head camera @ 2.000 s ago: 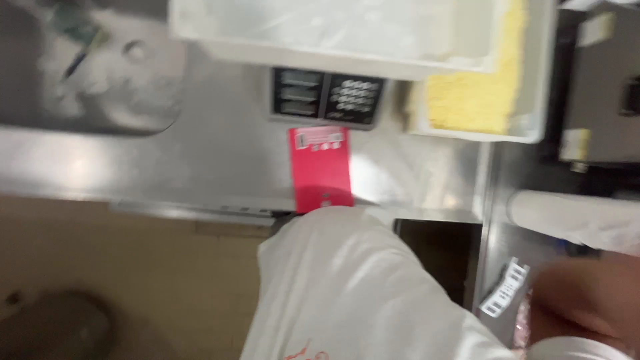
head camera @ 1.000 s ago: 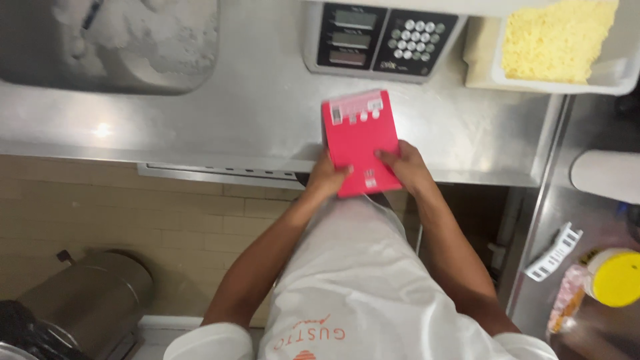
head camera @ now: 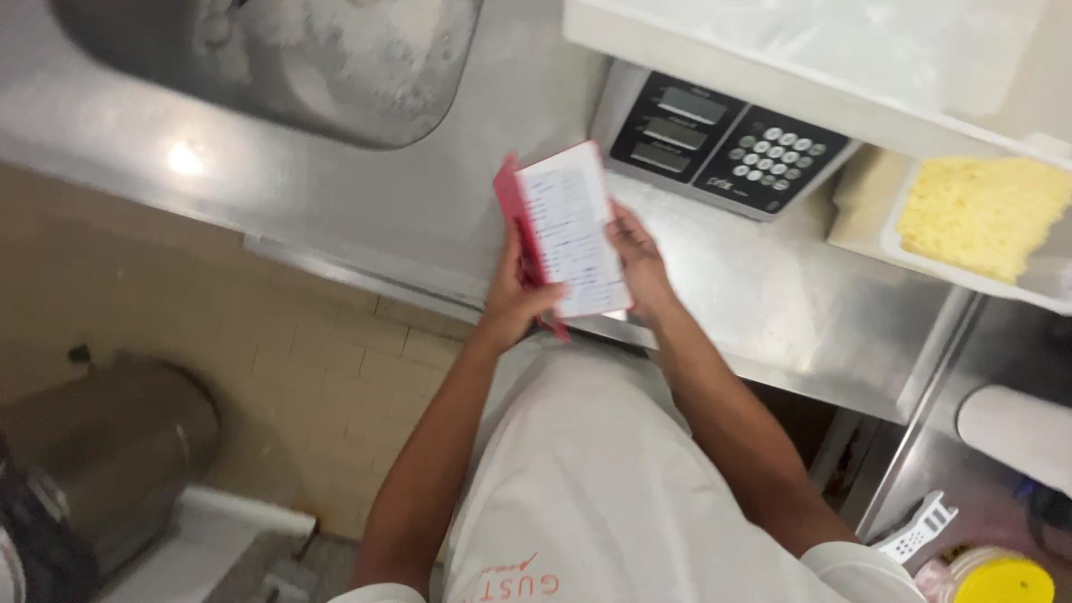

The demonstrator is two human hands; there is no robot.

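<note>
A red-covered notebook (head camera: 576,239), opened to a page of handwriting, is held between my two hands above the front edge of the steel counter. My left hand (head camera: 519,297) grips its lower left side, thumb across the page's bottom corner and fingers behind the red cover. On the right edge, my right hand (head camera: 638,260) supports the page side with its fingers. Just beyond the notebook stands a digital scale (head camera: 727,142) with a keypad and small displays.
A sink (head camera: 335,75) with whitish contents lies upper left. A white plastic container (head camera: 796,59) sits over the scale. Right of it, a tub holds yellow shredded food (head camera: 980,213). A yellow-lidded jar (head camera: 1001,578) and white perforated utensil (head camera: 919,529) lie lower right. A metal bin (head camera: 113,452) stands lower left.
The notebook lay closed on the counter's edge two seconds ago, then was closed in both hands. Now it is opened, with its written page showing.
</note>
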